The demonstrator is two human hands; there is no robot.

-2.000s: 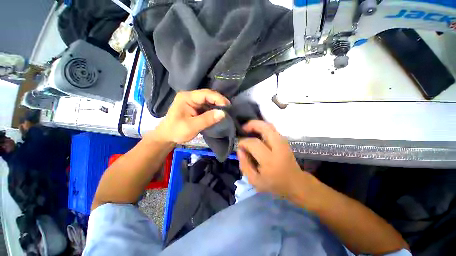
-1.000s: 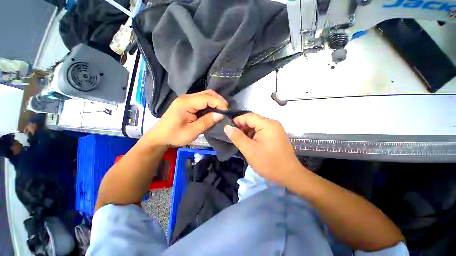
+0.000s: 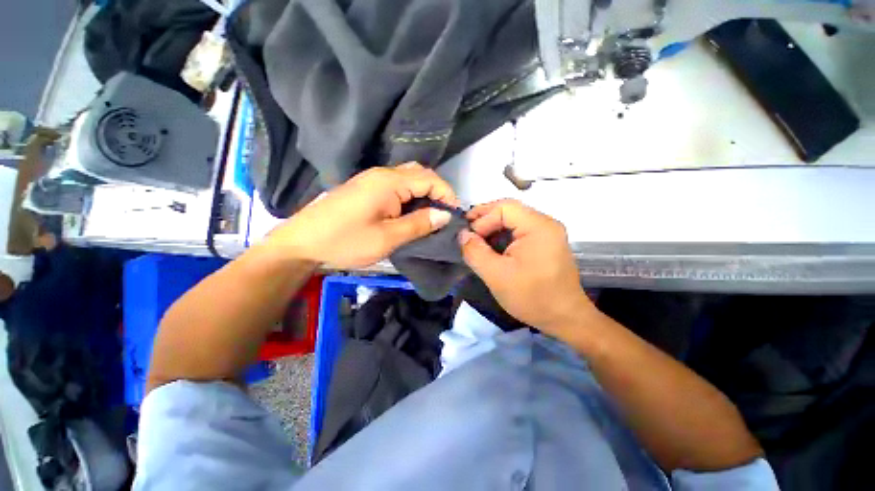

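A dark grey garment (image 3: 331,81) lies bunched on the white machine table, with a pale yellowish stitch line on it. A part of the same grey cloth (image 3: 434,264) hangs over the table's front edge. My left hand (image 3: 374,216) pinches its upper edge between thumb and fingers. My right hand (image 3: 523,254) pinches the same edge just to the right, the fingertips of both hands nearly touching. The fold between the fingertips is mostly hidden.
The sewing machine's needle area (image 3: 585,62) is at the top, right of the garment. A black phone (image 3: 785,88) lies on the table at right. A grey machine housing (image 3: 144,134) is at left. Below the table edge are a blue crate (image 3: 324,355) holding dark cloth and something red (image 3: 305,321).
My right hand, blurred and apart from my left two seconds ago, has come up to the cloth edge and pinches it beside my left fingertips. The view has shifted slightly.
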